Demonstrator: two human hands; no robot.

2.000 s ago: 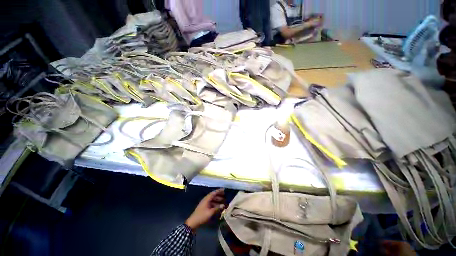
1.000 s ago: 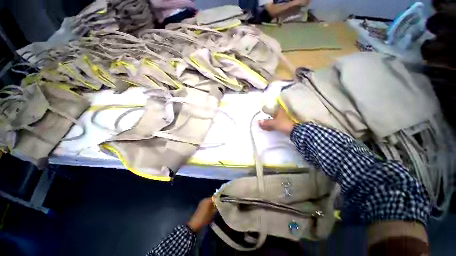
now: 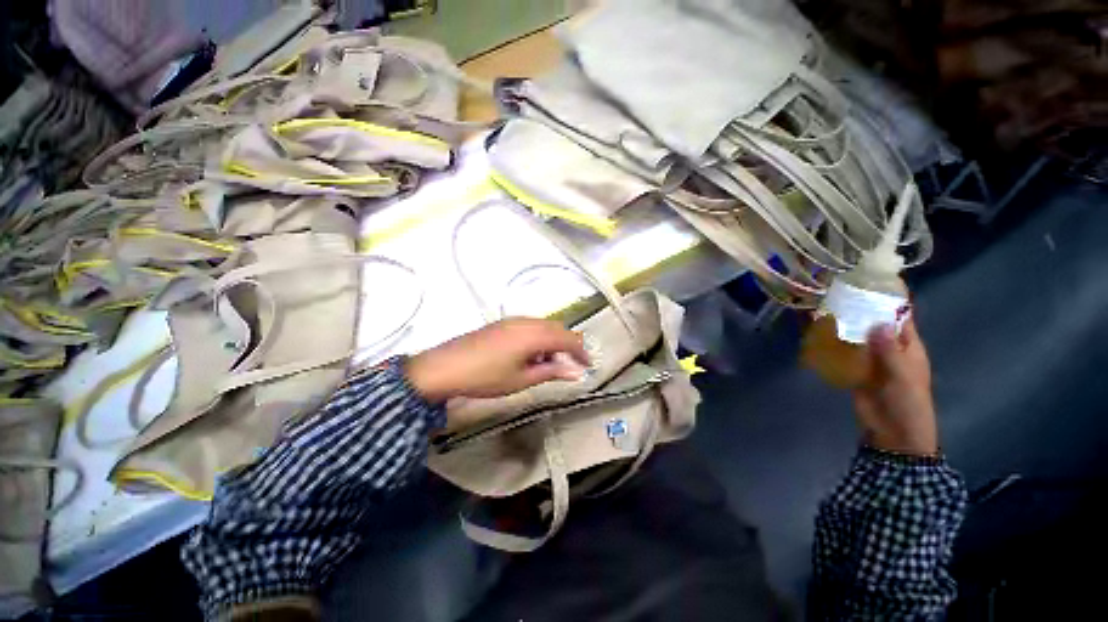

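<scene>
A beige tote bag (image 3: 589, 425) lies at the table's front edge over my lap, with a dark zipper line across its mouth and a small blue mark. My left hand (image 3: 504, 361) reaches across the bag's upper panel, fingers curled and touching it; whether they pinch the fabric I cannot tell. My right hand (image 3: 897, 377) holds the glue bottle (image 3: 869, 310) upright in the air to the right of the bag. The bottle has an amber body, a white label and a pale nozzle pointing up. A yellow tip (image 3: 691, 365) shows at the bag's right end.
Beige bags with yellow edges (image 3: 328, 140) cover the table's left and back. One bag (image 3: 261, 334) lies left of my work. A stack (image 3: 693, 73) at the back right hangs its handles over the edge. The white table top (image 3: 425, 261) shows between them. Dark floor lies right.
The view has turned right. My right hand has picked up the bottle from the table and holds it at the right. My left hand has moved from the bag's left end onto its upper panel.
</scene>
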